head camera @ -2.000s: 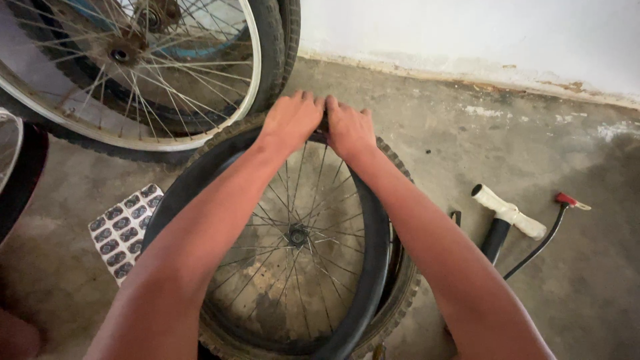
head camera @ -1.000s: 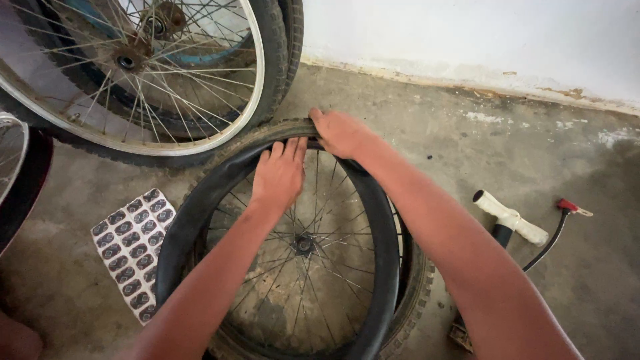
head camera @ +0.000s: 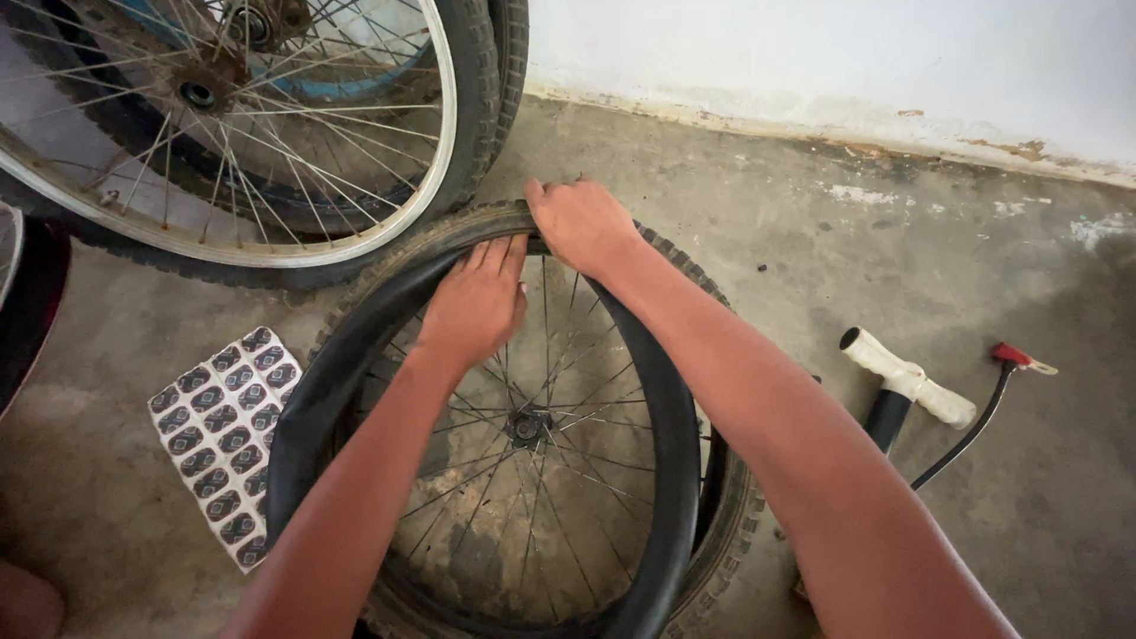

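A spoked bicycle wheel, its hub (head camera: 529, 428) near mid-view, lies flat on the floor inside a knobbly tire (head camera: 741, 524). A black inner tube (head camera: 673, 444) lies loosely over the rim, partly outside the tire. My right hand (head camera: 581, 222) grips the tire at its far edge, fingers curled over the outer side. Just left of it, my left hand (head camera: 477, 306) has its fingers on the tube and the tire's inner edge; the fingertips are partly hidden there.
Larger wheels with a silver rim (head camera: 448, 133) stand at the upper left. A sheet of patches (head camera: 222, 444) lies left of the tire. On the right are a hand pump's pale handle (head camera: 907, 377) and its hose with a red head (head camera: 1012, 355). A white wall (head camera: 843, 62) bounds the floor behind.
Both hands were together at the tire's far edge two seconds ago. My left hand has since come down and left to the inner side, while my right hand remains at the far edge.
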